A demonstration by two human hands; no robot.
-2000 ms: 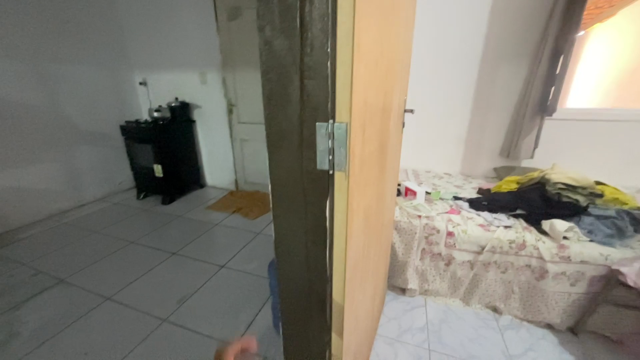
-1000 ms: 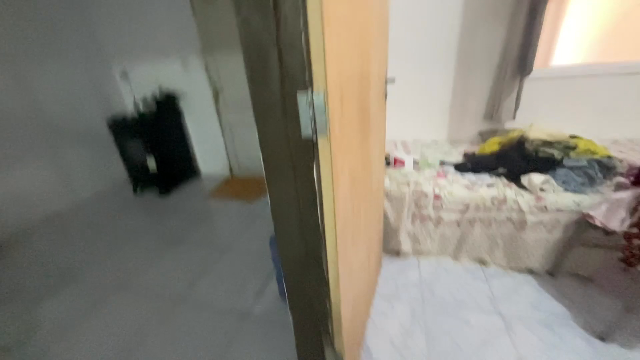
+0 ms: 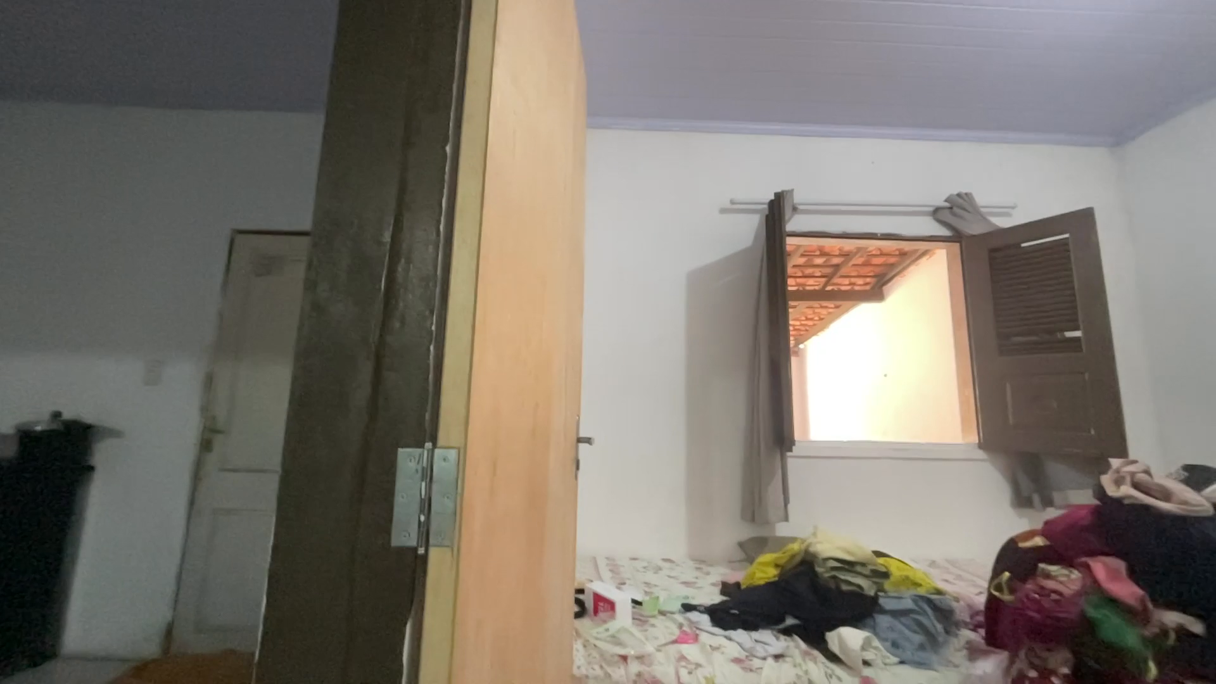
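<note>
Neither my left hand nor my right hand shows in the head view. A light wooden door [image 3: 527, 342] stands ajar, seen nearly edge-on, joined by a metal hinge [image 3: 425, 498] to a dark door frame [image 3: 361, 313]. Its lever handle [image 3: 586, 440] sticks out on the right side. Beyond it, a bed with a floral sheet [image 3: 703, 660] bears a pile of clothes [image 3: 807, 598] in black, yellow and denim blue. A small white and red box [image 3: 608, 603] lies near the door's edge.
A larger heap of clothes [image 3: 1092, 579] rises at the lower right. Behind the bed, a window has an open brown shutter [image 3: 1045, 332] and a grey curtain [image 3: 768, 380]. To the left are a black stove [image 3: 33, 560] with a pot, a closed pale door [image 3: 237, 446] and an orange-brown mat [image 3: 185, 669].
The view has tilted up, bringing in the ceiling and the whole window. The fingers seen low in the frame two seconds ago are out of view.
</note>
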